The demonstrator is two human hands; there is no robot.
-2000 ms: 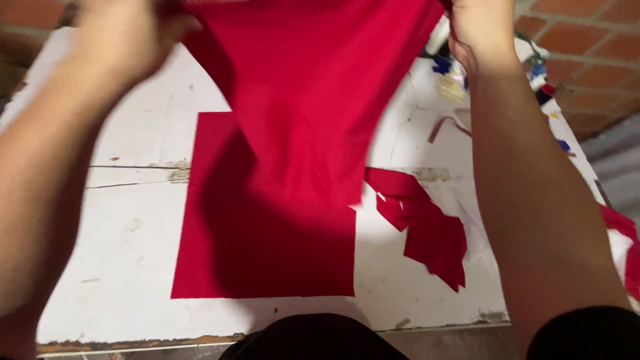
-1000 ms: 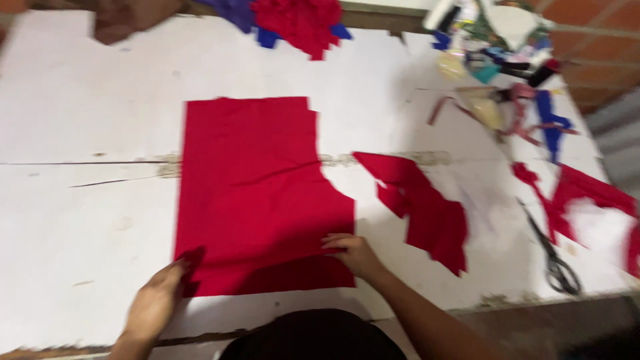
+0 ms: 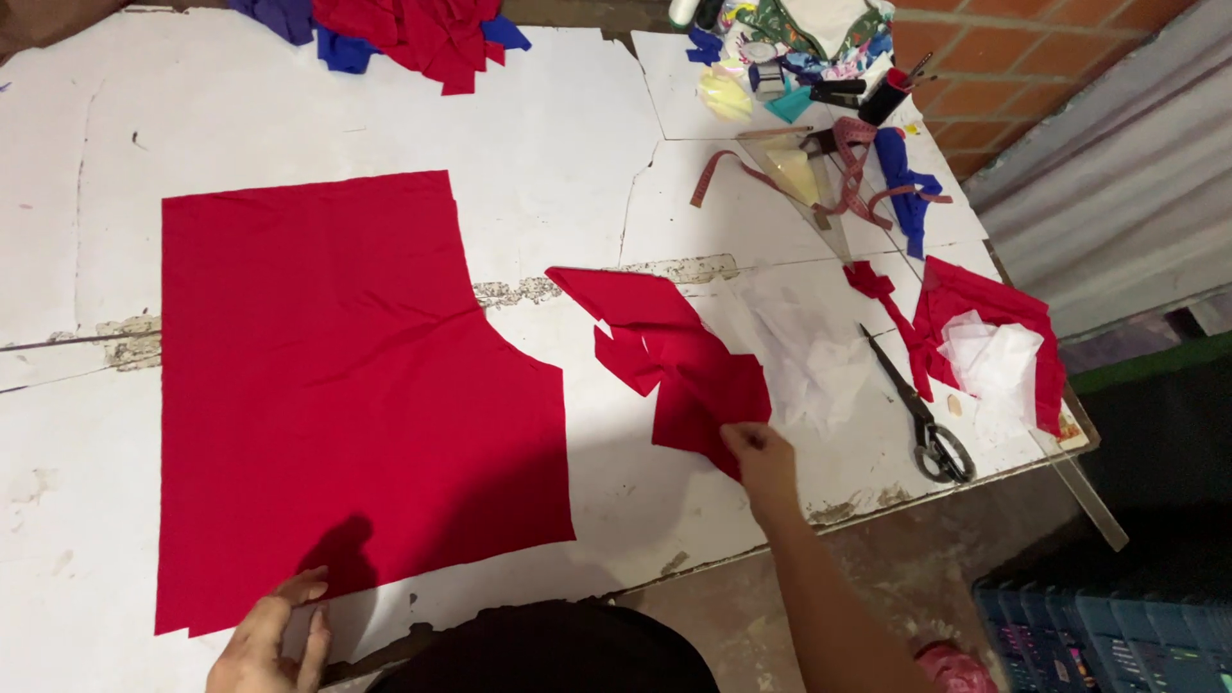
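Note:
A large cut piece of red fabric (image 3: 356, 385) lies spread on the white tabletop, with a curved notch in its right side. My left hand (image 3: 274, 630) is at its lower edge, fingers apart and holding nothing. To the right lie smaller red fabric pieces (image 3: 698, 385), and my right hand (image 3: 765, 457) pinches their lower right edge between thumb and fingers. Black-handled scissors (image 3: 919, 409) rest farther right, next to a crumpled heap of red fabric (image 3: 987, 298) with thin white material (image 3: 996, 356) on it.
A pink measuring tape (image 3: 852, 173), a clear set square (image 3: 799, 183) and blue scraps (image 3: 905, 188) lie at the upper right, below a black cup (image 3: 884, 96) and sewing odds and ends. Red scraps (image 3: 414, 34) sit at the far edge. A blue crate (image 3: 1107, 630) stands below the table.
The red fabric first held up in both hands now lies flat on the table. My right hand has moved from the large piece to the smaller red pieces. The view has shifted.

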